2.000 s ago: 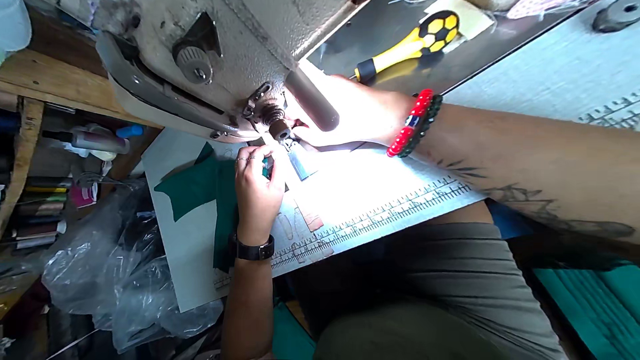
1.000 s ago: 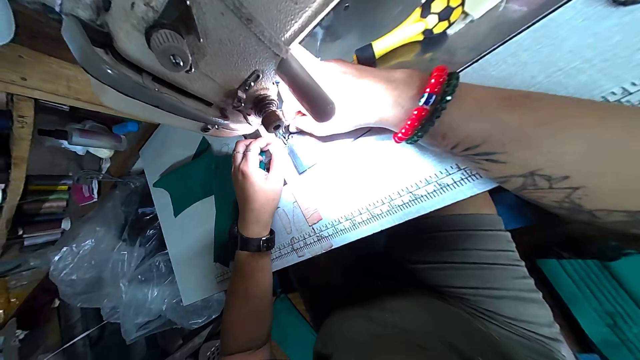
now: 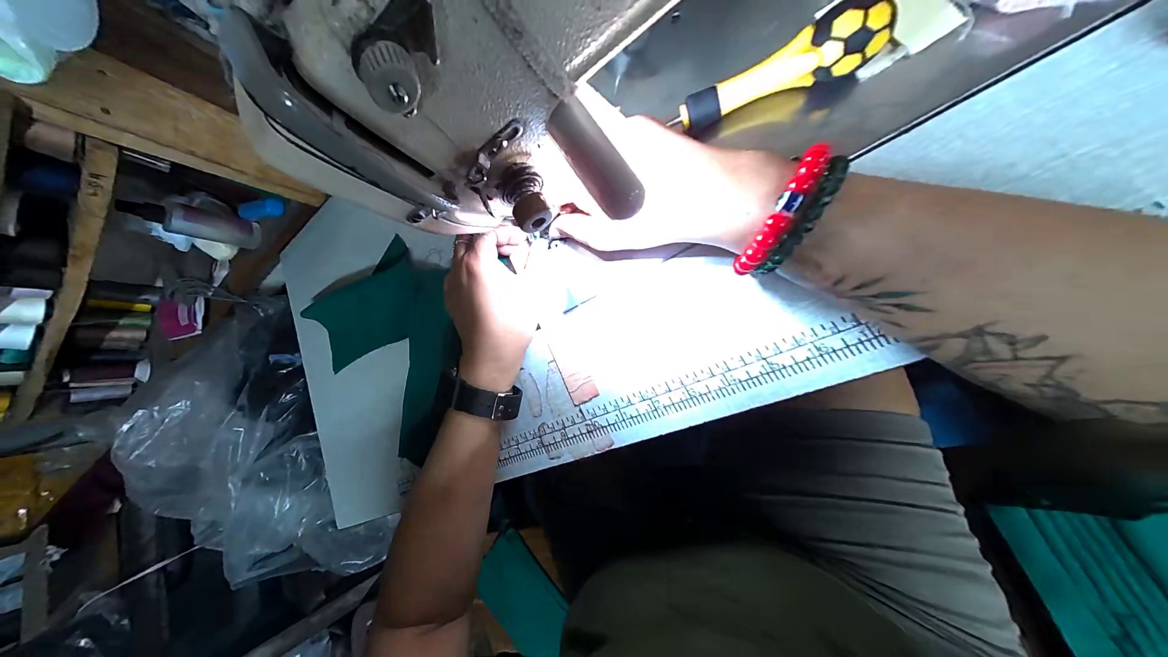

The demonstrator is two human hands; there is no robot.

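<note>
An industrial sewing machine (image 3: 456,100) fills the top middle. My left hand (image 3: 491,301), with a dark watch at the wrist, is at the needle area, its fingertips bunched near green fabric. Most of that green fabric (image 3: 370,315) lies to the left of my left hand on the pale work surface. My right hand (image 3: 675,196), wearing red and dark beads, reaches behind the presser bar lever, its fingertips close to the needle area. Strong light and the machine head hide what its fingers touch. Printed ruler markings (image 3: 693,392) run along the near edge of the surface.
A screwdriver with a yellow and black handle (image 3: 794,68) lies on the metal machine bed, behind my right hand. At left are a wooden shelf (image 3: 155,119) with thread spools and crumpled clear plastic bags (image 3: 237,474). Folded green fabric (image 3: 1086,575) is at lower right.
Both hands stay at the needle area with only slight shifts. The small grey-blue piece seen beside the needle earlier is now mostly lost in glare.
</note>
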